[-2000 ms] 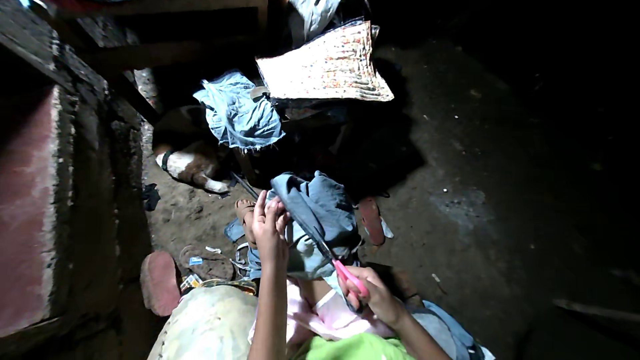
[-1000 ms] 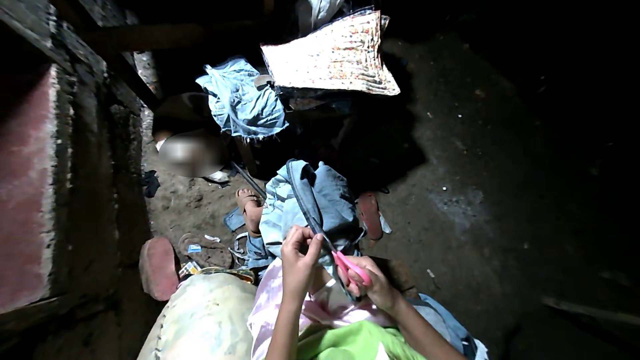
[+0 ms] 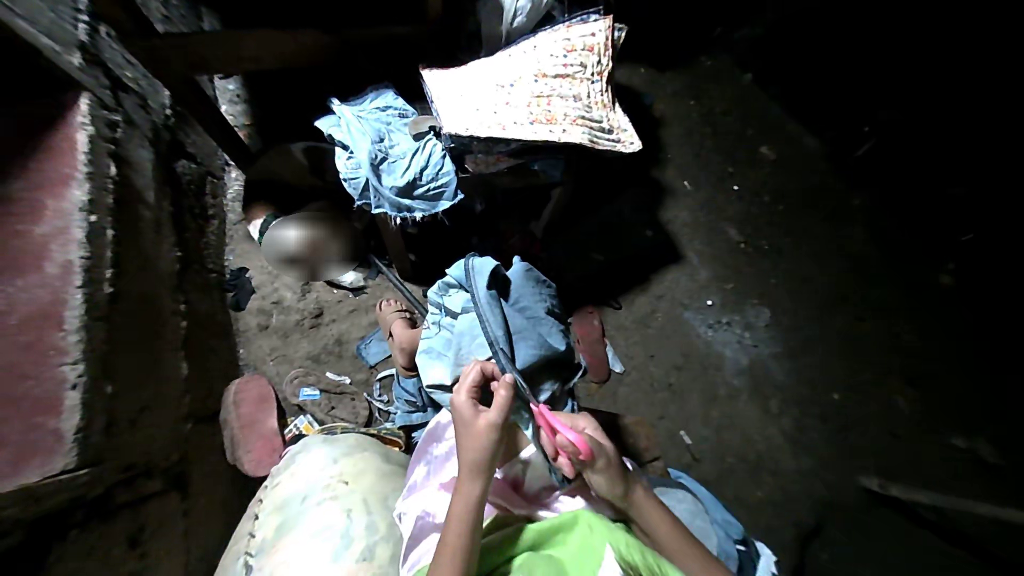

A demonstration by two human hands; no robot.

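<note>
Blue denim cloth with a thick dark seam is draped over my lap and knees. My left hand pinches the edge of the denim by the seam between thumb and fingers. Just to its right, my right hand is closed around pink-handled scissors, whose blades point up and left along the seam. The blades are partly lost against the dark strip, so how far apart they stand cannot be told. A narrow strip of denim hangs down beside the scissors toward my lap.
Ahead lie a frayed light-blue denim piece and a patterned quilted cloth on a dark support. A stuffed pale sack stands at my left, near a reddish slipper. Another slipper lies right of the denim. More denim is at lower right.
Two seconds ago my left hand was farther up the denim; it has come down toward my lap, close to the scissors. The right hand still holds the scissors.
</note>
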